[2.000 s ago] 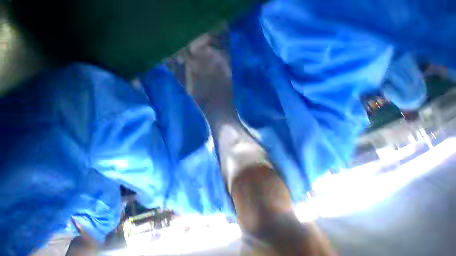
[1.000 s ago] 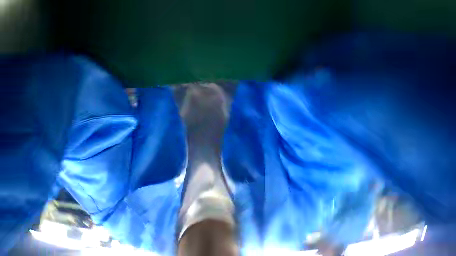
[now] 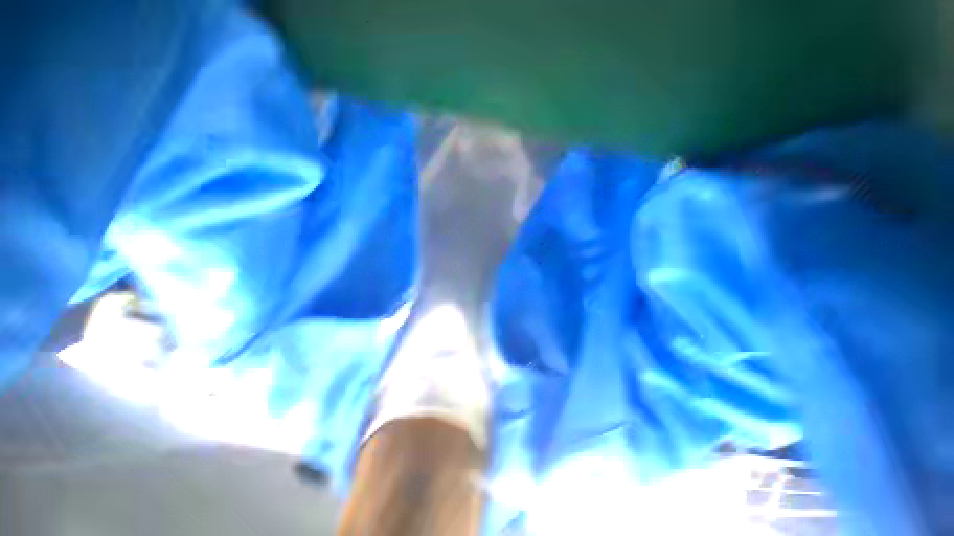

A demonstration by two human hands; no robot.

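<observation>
The picture is blurred and no hand can be made out. A plain green surface point(image 3: 586, 73), probably the bench, fills the upper middle and hides what is behind it. Below it hangs a blue smock point(image 3: 711, 293), open over a grey-white garment point(image 3: 460, 230) in the middle. Bare skin point(image 3: 418, 482) shows at the bottom centre below the white collar. Blue sleeves spread to both sides. My left hand and my right hand are not visible. A small dark, reddish blurred patch at the upper right cannot be identified.
Very bright light strips point(image 3: 209, 408) glare at the lower left and lower right. A pale grey area point(image 3: 136, 471) lies at the lower left. White thin bars point(image 3: 790, 497) show at the lower right.
The view has tilted and shifted. The green surface now slopes down to the right, and the smock and collar sit higher. The pale grey area now shows at the lower left.
</observation>
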